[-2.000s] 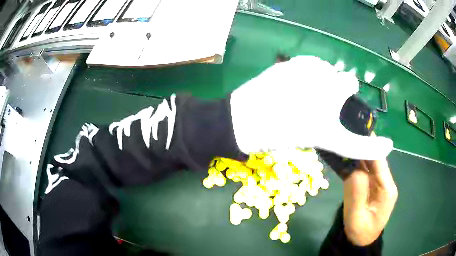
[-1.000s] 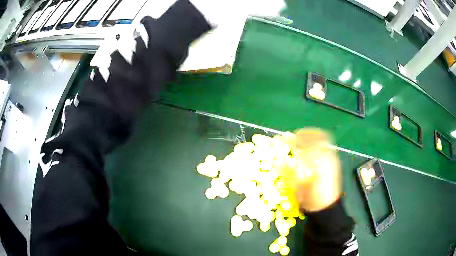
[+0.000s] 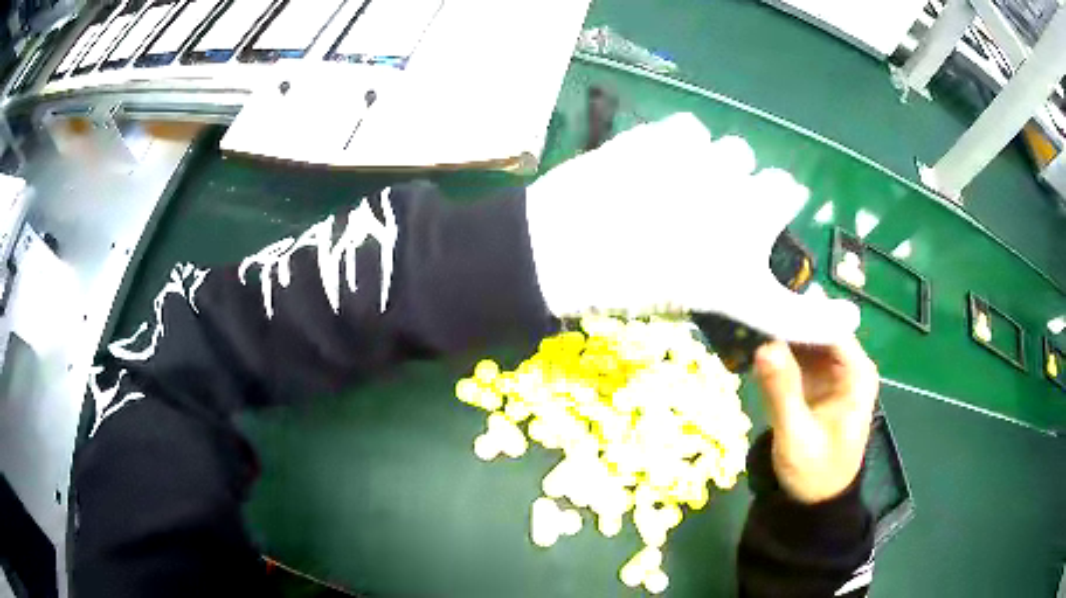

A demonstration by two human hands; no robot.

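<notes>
My left hand [image 3: 666,228], in a white glove, is closed around a dark phone frame [image 3: 790,259] above the bench; a bit of yellow shows at the frame's end. Most of the frame is hidden by the glove. My bare right hand [image 3: 816,409] touches the frame's lower end with thumb and fingers; whether it holds a yellow piece is hidden. A heap of yellow three-lobed pieces [image 3: 620,409] lies on the green bench just below my left hand. Another phone frame [image 3: 894,479] lies on the bench, partly behind my right wrist.
Several frames with yellow pieces lie on the green belt [image 3: 701,105] at right, one nearest [image 3: 883,280]. A white carrier board [image 3: 456,94] with a row of phone parts is at upper left. Metal machinery [image 3: 94,234] stands at left. Clear film [image 3: 625,49] lies beyond the belt.
My left hand has come back from the upper board and now holds a frame over the heap. My right hand has left the heap and met it. The belt frames have shifted right.
</notes>
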